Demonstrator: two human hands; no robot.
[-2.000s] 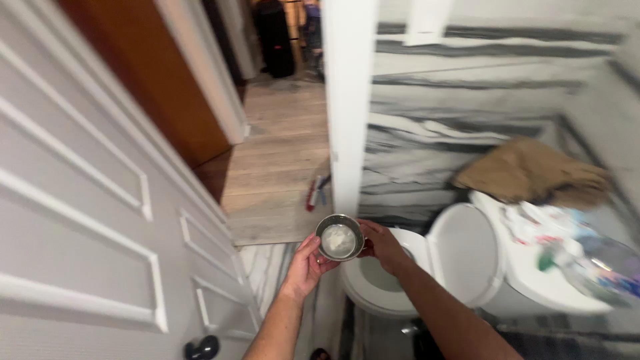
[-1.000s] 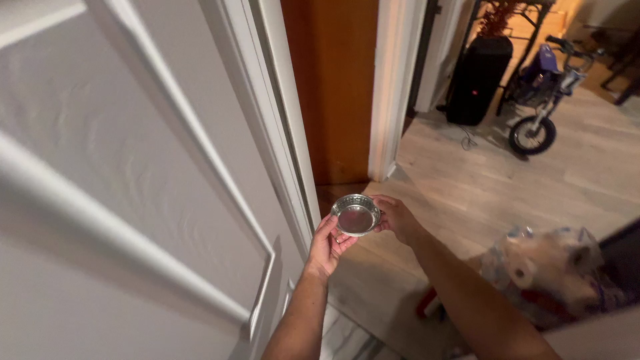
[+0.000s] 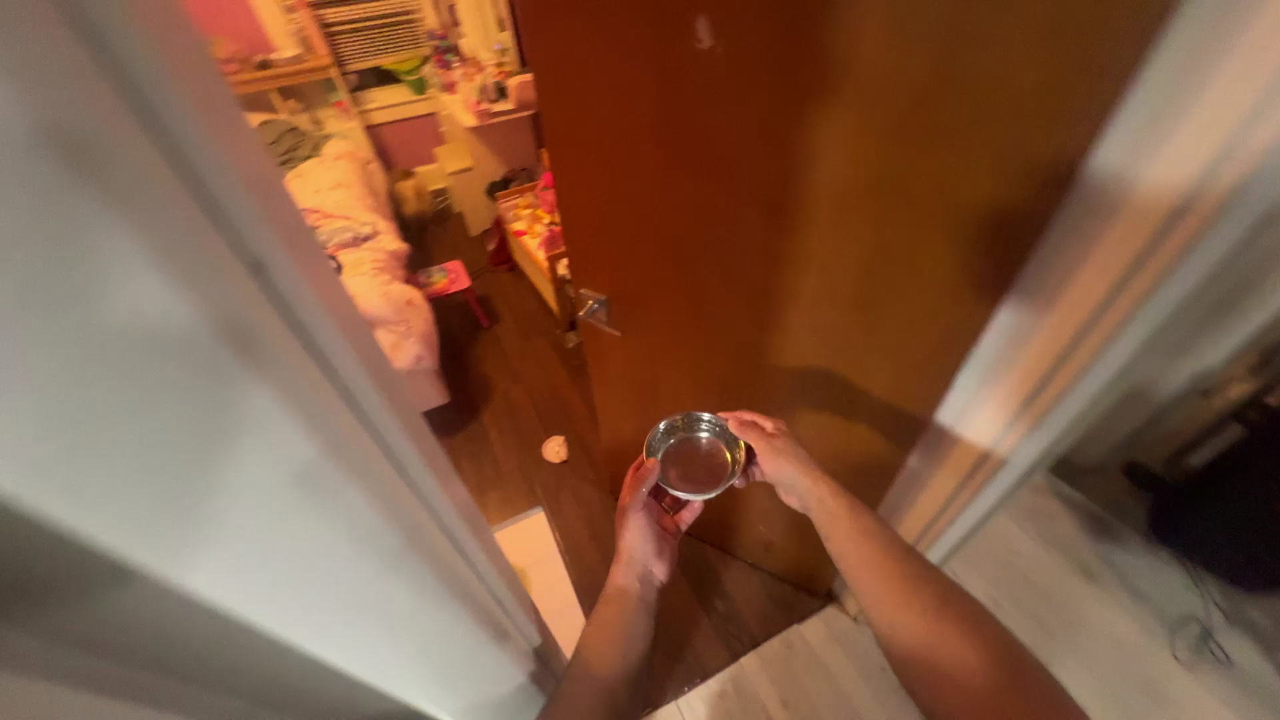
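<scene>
A round, shiny metal bowl (image 3: 695,462) is held level between my two hands, low in the middle of the head view. My left hand (image 3: 652,520) grips its left and lower side, with the thumb at the rim. On the upper right, my right hand (image 3: 775,455) has its fingers around the rim. The bowl's inside shows a smooth, reflective surface; whether it holds liquid I cannot tell. Behind the bowl stands a brown wooden door (image 3: 720,250) with a metal handle (image 3: 597,310).
Left of the wooden door, a bedroom shows a bed with pink bedding (image 3: 370,270), a small pink table (image 3: 443,278) and a small round item (image 3: 555,449) on the dark floor. White door frames (image 3: 1060,280) flank the opening. A dark object (image 3: 1220,500) stands at right.
The view has turned left, from the bathroom with the toilet past the hallway to the bedroom doorway. Both hands still hold the metal bowl.
</scene>
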